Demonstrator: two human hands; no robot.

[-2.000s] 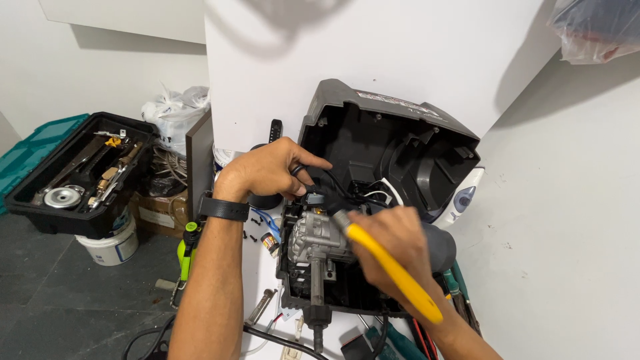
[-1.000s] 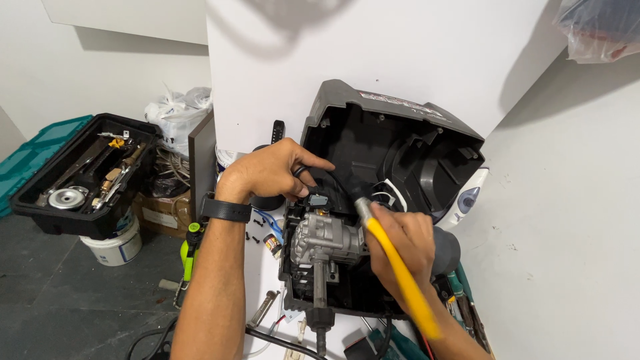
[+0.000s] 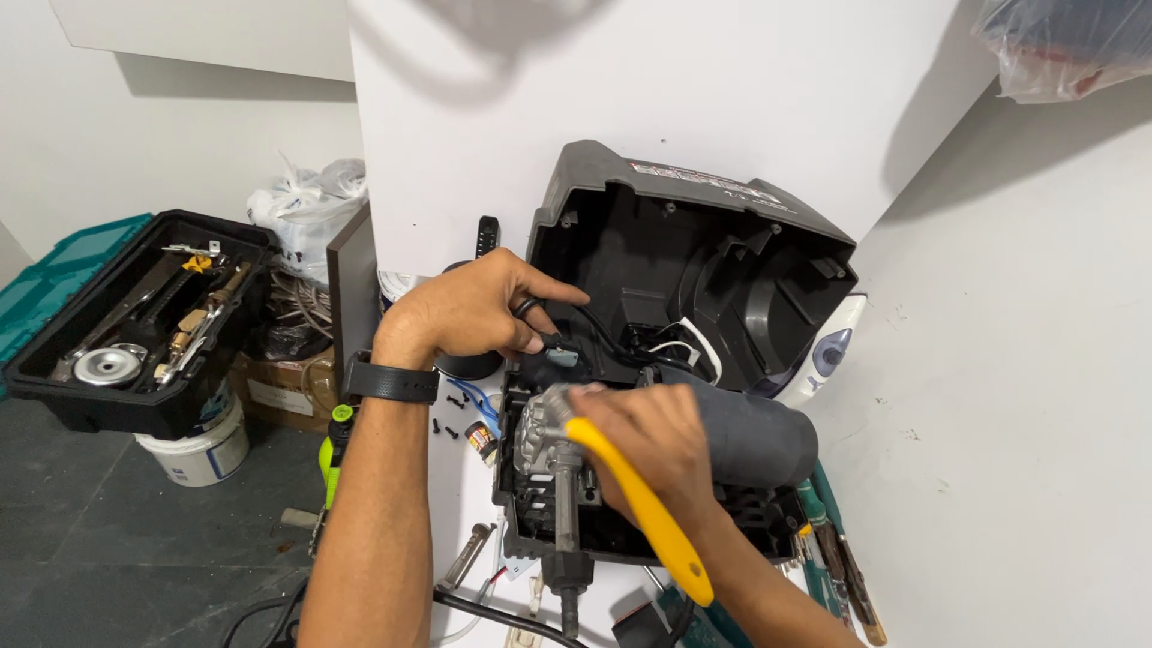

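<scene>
My right hand [image 3: 652,441] grips a paintbrush with a yellow handle [image 3: 643,508]; its metal band and bristles are blurred over the silvery metal pump head [image 3: 544,436]. My left hand [image 3: 486,310], with a black watch on the wrist, pinches a small dark part with a grey-blue piece [image 3: 562,357] just above the pump head, beside a black cable. The pump and its dark cylindrical motor [image 3: 760,436] lie in an open black plastic housing [image 3: 522,540]. Behind them leans the housing's other shell [image 3: 693,243], with white wires near its lower edge.
Small black screws [image 3: 436,425] and a small labelled bottle [image 3: 481,439] lie left of the housing. A black toolbox [image 3: 135,409] rests on a white bucket [image 3: 202,450] at the left. Green-handled tools [image 3: 832,540] and a white appliance [image 3: 823,355] are at the right; a black cable [image 3: 504,616] crosses the front.
My right hand has moved the brush left and down from above the motor onto the pump head. My left hand stays at nearly the same place.
</scene>
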